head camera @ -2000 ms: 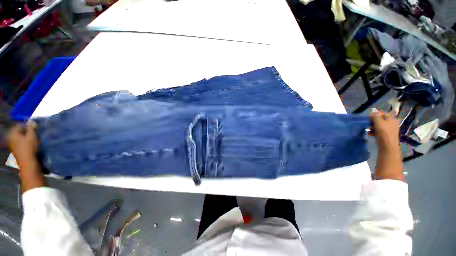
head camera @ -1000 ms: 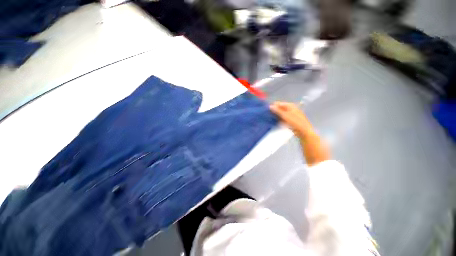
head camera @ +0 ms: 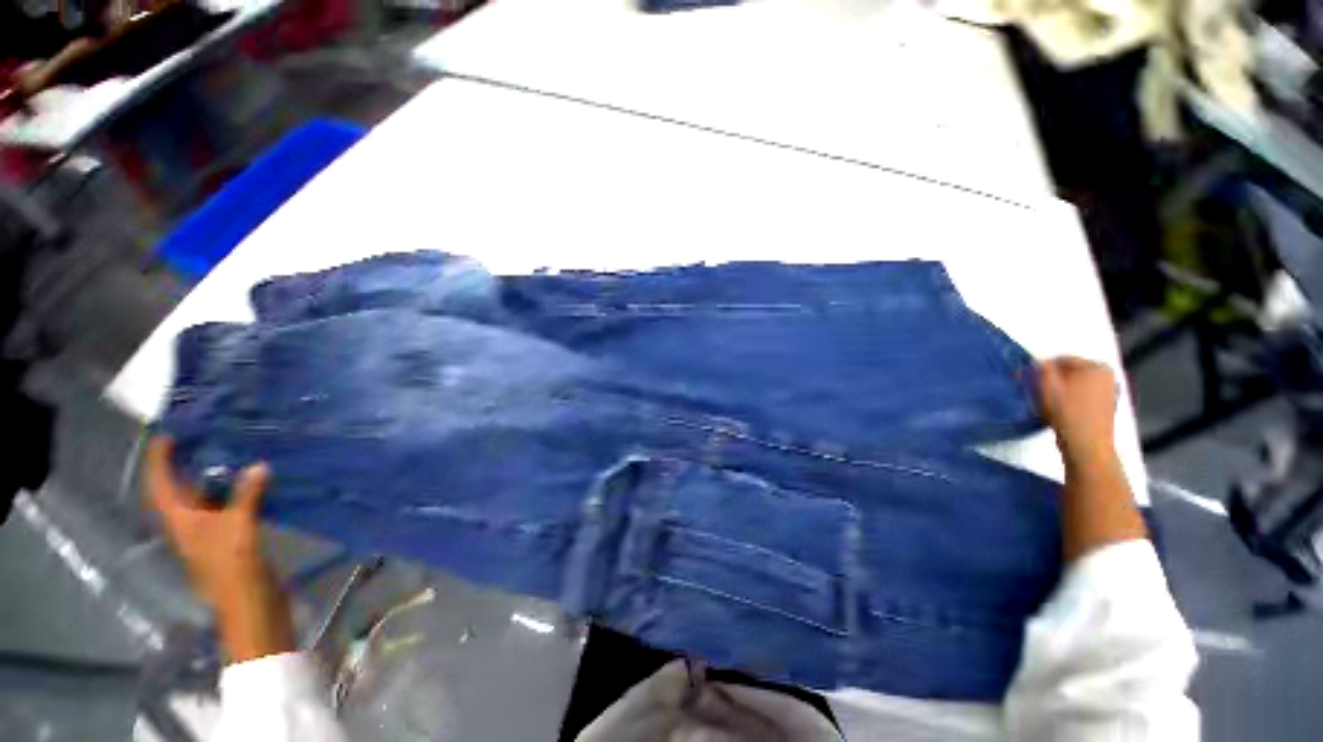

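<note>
Blue jeans (head camera: 522,377) lie across the white-topped table (head camera: 726,189), waistband at the left and leg ends at the right. The near leg, with a raised cargo pocket (head camera: 755,558), overlaps the table's front edge. My right hand (head camera: 1074,399) is shut on the hem of the far leg. My left hand (head camera: 211,522) is at the lower waistband corner, thumb and fingers apart, with a small pale round spot between them. Blur hides whether it grips the cloth.
A blue bin (head camera: 254,196) stands beyond the table's left edge. Cream garments (head camera: 1088,29) lie at the back right. Dark table legs and blurred items are at the right. A bent, stick-like thing (head camera: 380,631) shows below the table's front edge at the left.
The view has swung back over the whole table, after a blurred view of its right side. Both jeans legs now show spread apart, and my left hand is in view again at the waistband.
</note>
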